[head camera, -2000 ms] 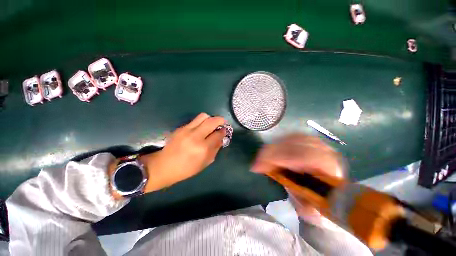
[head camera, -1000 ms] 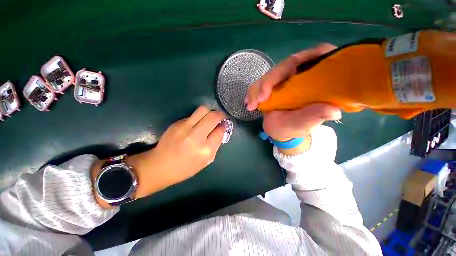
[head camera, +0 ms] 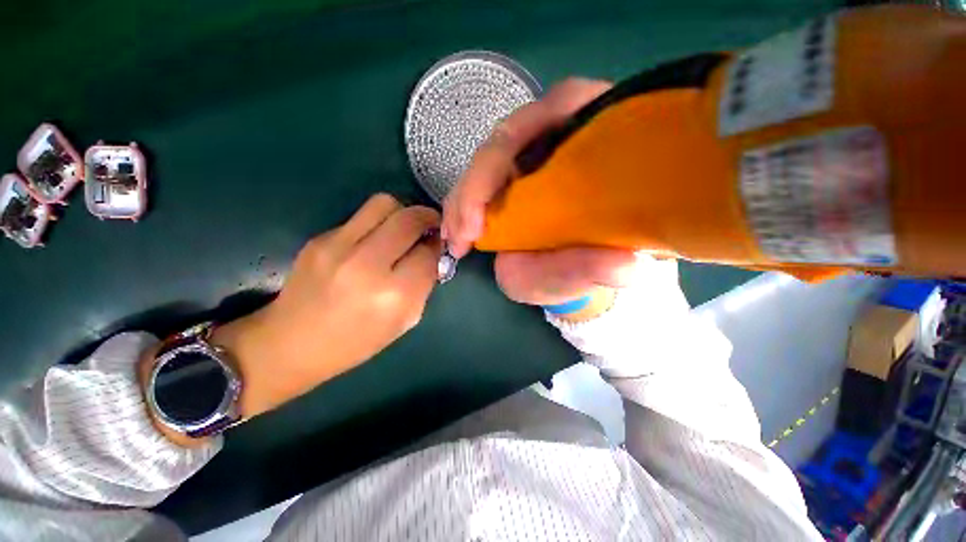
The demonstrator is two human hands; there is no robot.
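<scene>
My left hand (head camera: 355,291), with a round-faced watch on the wrist, holds a small silvery device housing (head camera: 446,265) between its fingertips; most of the housing is hidden by the fingers. My right hand (head camera: 530,180), with a blue wristband, grips the large orange electric screwdriver (head camera: 636,159). Its front end is at the housing, but the tip is hidden behind my right fingers. The round perforated screw dish (head camera: 461,116) lies just beyond my hands, partly covered by my right hand and the screwdriver.
Several pink-rimmed device housings (head camera: 114,181) lie at the left on the dark green mat (head camera: 275,127). The bench's front edge runs before my striped smock. At the lower right, beyond the bench, are a cardboard box (head camera: 880,339) and a blue bin (head camera: 842,466).
The right hand has brought the screwdriver from the right, over the dish, down to the housing in my left hand. The view has shifted right, so the dish and left-hand housings appear further left.
</scene>
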